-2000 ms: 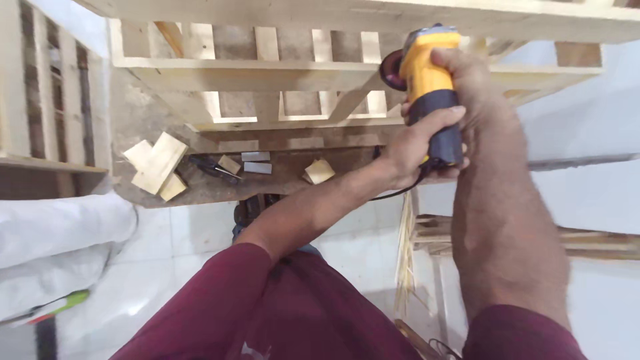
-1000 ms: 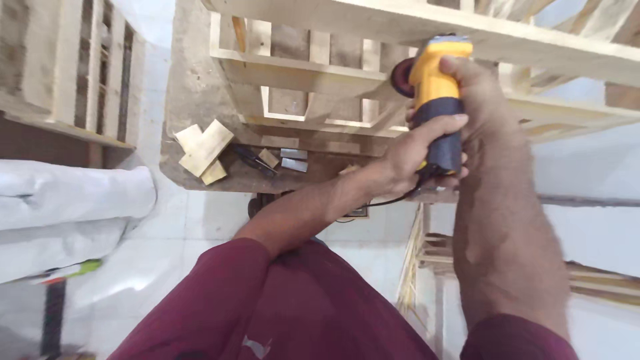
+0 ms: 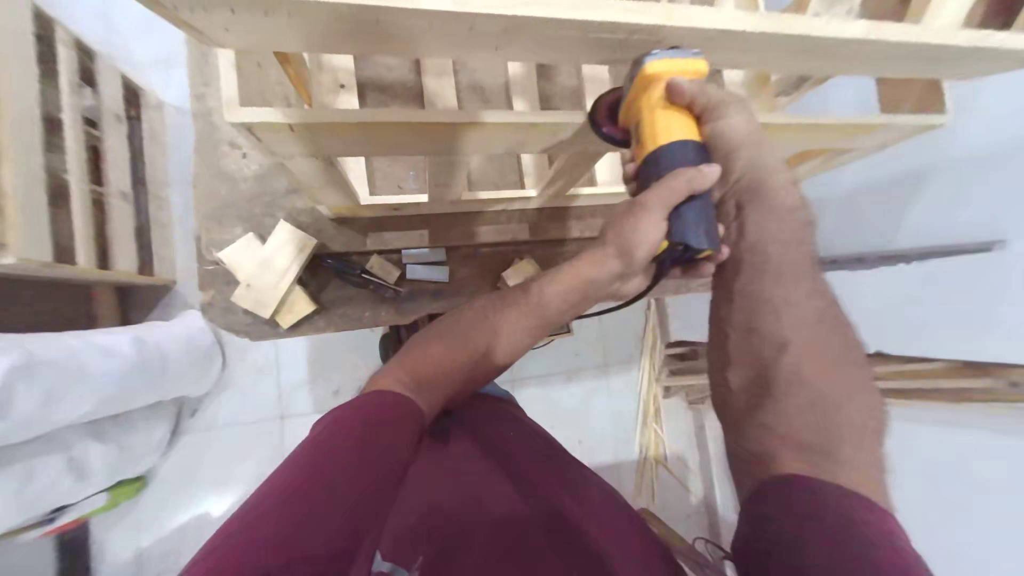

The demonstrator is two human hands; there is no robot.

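A yellow and black angle grinder (image 3: 670, 136) is held in both my hands over the slatted wooden frame (image 3: 448, 132). My left hand (image 3: 652, 216) wraps the black rear body near the cord. Around the yellow front part, on its right side, is my right hand (image 3: 716, 120); its fingers are partly hidden behind the tool. The dark reddish disc (image 3: 610, 118) points left, close to a middle rail of the frame. Whether the disc touches the wood, I cannot tell. A black cord runs from the tool's lower end down to the left.
Wood offcuts (image 3: 276, 268), a dark-handled tool (image 3: 360, 274) and two grey metal-looking pieces (image 3: 426, 273) lie on the worktable (image 3: 240, 316). Another slatted wooden piece (image 3: 88, 160) stands at left, above white wrapped bundles (image 3: 104, 376). Thin wood strips (image 3: 652, 384) are on the floor at right.
The view has shifted sideways and back. Both hands keep hold of the grinder, and its disc stays near the frame's rails.
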